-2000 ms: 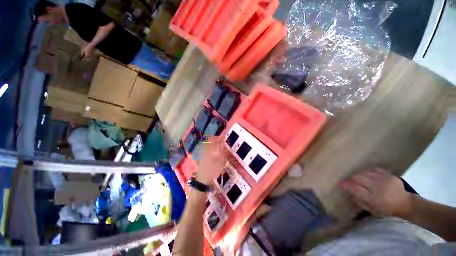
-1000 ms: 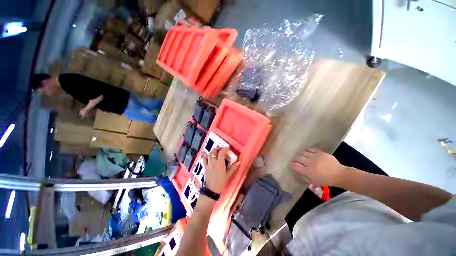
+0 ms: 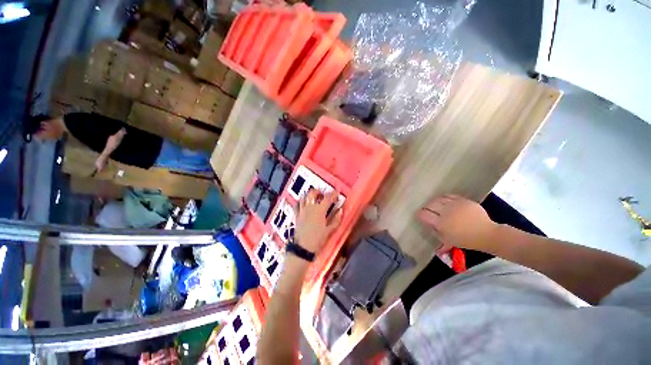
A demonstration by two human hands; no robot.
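My left hand (image 3: 318, 217), with a black wrist strap, is over the red-orange compartment tray (image 3: 382, 158). Its fingers curve over pale handheld devices with black screens; whether they grip one is hidden. A pale device (image 3: 298, 184) shows beside the fingers, and several more lie in the tray's rows. Dark filled pouches (image 3: 268, 171) lie in rows on the tray's far side. My right hand (image 3: 455, 221) rests on the wooden table, fingers apart, with nothing visible in it. Dark flat pouches (image 3: 367, 267) lie in a pile near my body.
Stacked empty trays (image 3: 264, 46) stand at the table's far end. A crumpled clear plastic bag (image 3: 417, 71) lies beside them, with a dark bundle (image 3: 360, 109). Another tray of devices (image 3: 239, 335) is at the lower left. A person in black (image 3: 114, 139) is beyond, near cartons.
My left hand has moved from near the filled pouches to the devices closer to me. My right hand stays on the table. The camera view has shifted.
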